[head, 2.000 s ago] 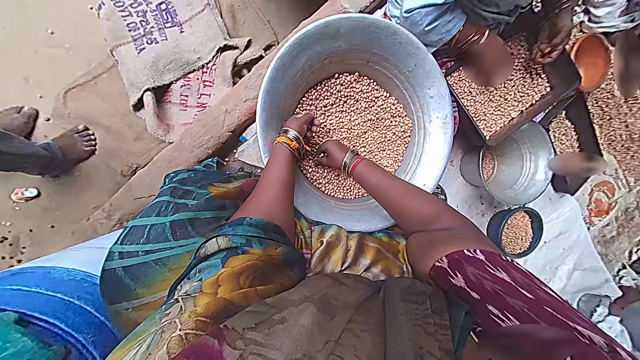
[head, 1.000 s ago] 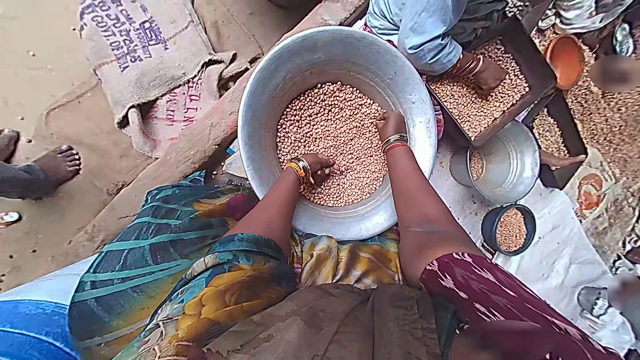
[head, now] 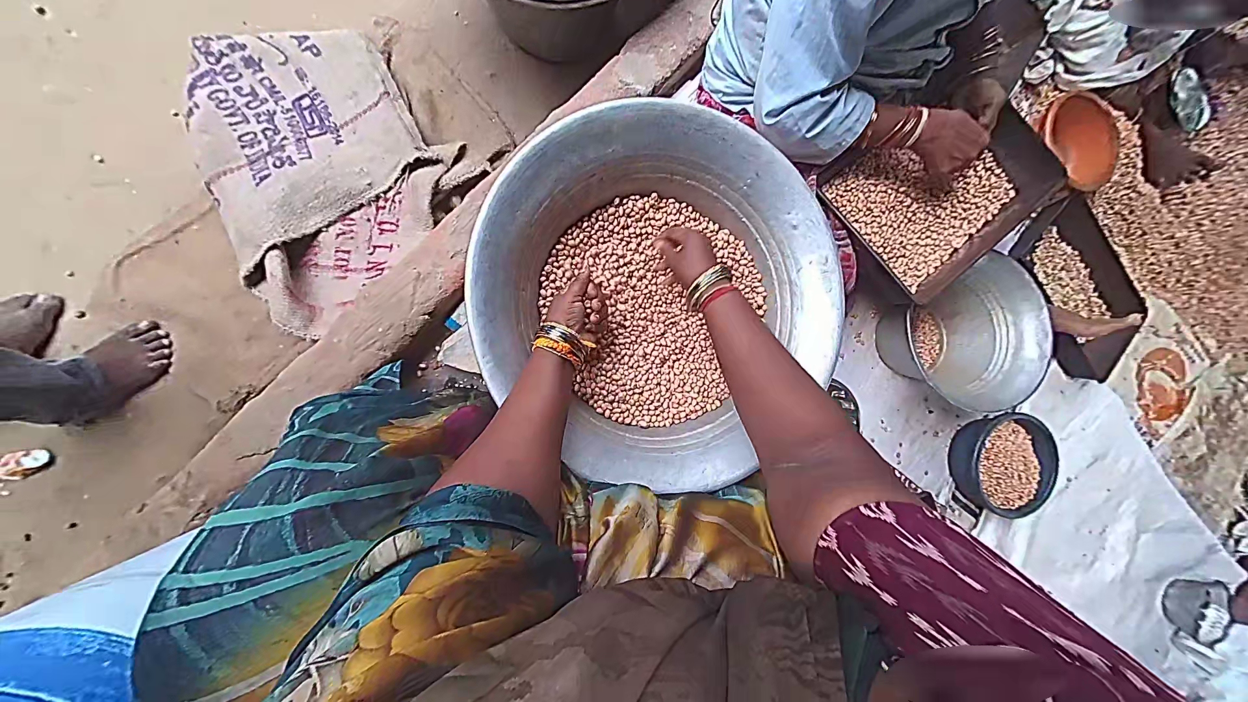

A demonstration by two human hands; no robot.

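A wide aluminum basin (head: 663, 458) rests against my lap, its bottom covered with pinkish-tan peanut kernels (head: 648, 361). At the left side of the heap is my left hand (head: 580, 310), palm turned inward and fingers partly curled, with bangles at the wrist. Whether kernels lie in that palm is unclear. My right hand (head: 685, 253) is over the upper right of the heap, its fingers bent and their tips partly hidden, so I cannot tell if it holds kernels.
At upper right a person's hand (head: 948, 144) touches kernels in a dark metal tray (head: 936, 283). Near it are an aluminum pot (head: 1019, 331), a small dark bucket (head: 960, 458) and an orange bowl (head: 1080, 141). Jute sacks (head: 302, 156) and a person's bare foot (head: 132, 361) are on the left.
Both hands were close together at the left of the kernels, then moved apart. Since a second ago, my right hand has left the basin's right side and come inward over the heap.
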